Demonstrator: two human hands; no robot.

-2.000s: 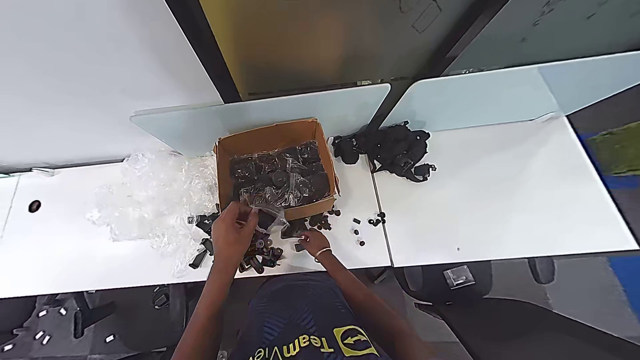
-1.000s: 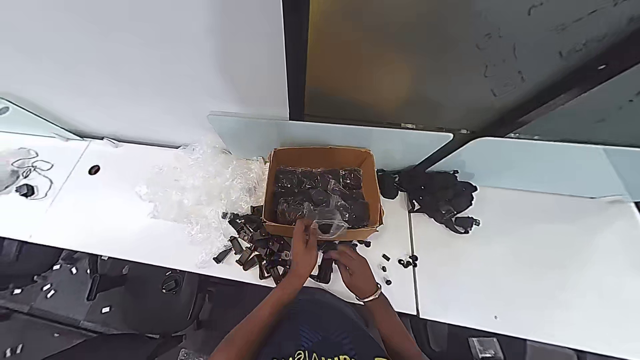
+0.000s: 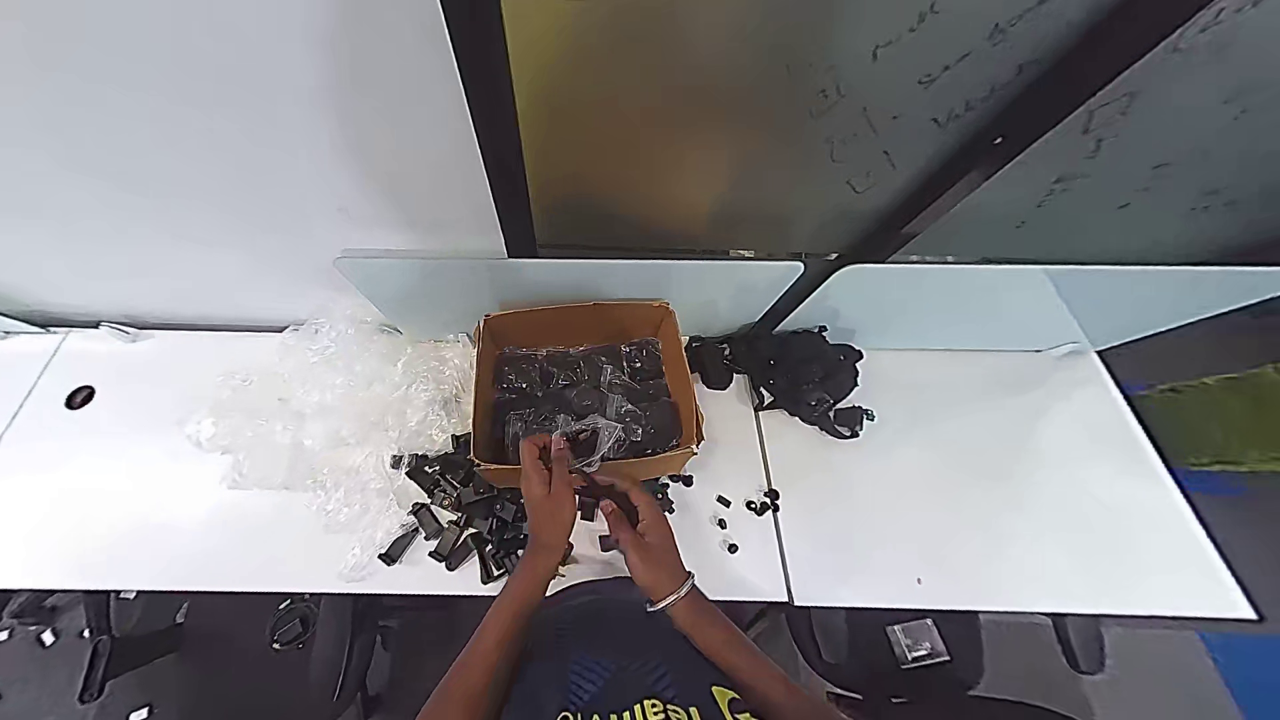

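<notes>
At the near edge of an open cardboard box (image 3: 686, 385), my left hand (image 3: 548, 490) pinches a clear plastic bag (image 3: 597, 440). My right hand (image 3: 640, 530), with a metal bangle at the wrist, is close beside it and holds a small black part (image 3: 612, 494) whose exact kind is unclear. Inside the box lie rows of black items (image 3: 585, 400) in clear bags. Many loose black parts (image 3: 470, 520) are heaped on the white table left of my hands and in front of the box.
Crumpled clear plastic bags (image 3: 340, 410) cover the table left of the box. A pile of black straps or cables (image 3: 810, 375) lies to the right. Small black pieces (image 3: 762, 503) are scattered near the table seam. Glass dividers (image 3: 600, 280) stand behind; chairs (image 3: 900, 650) are below the near edge.
The plastic bag, low by my left hand two seconds ago, now stands over the box's near edge. My hands have come closer together. The view has shifted.
</notes>
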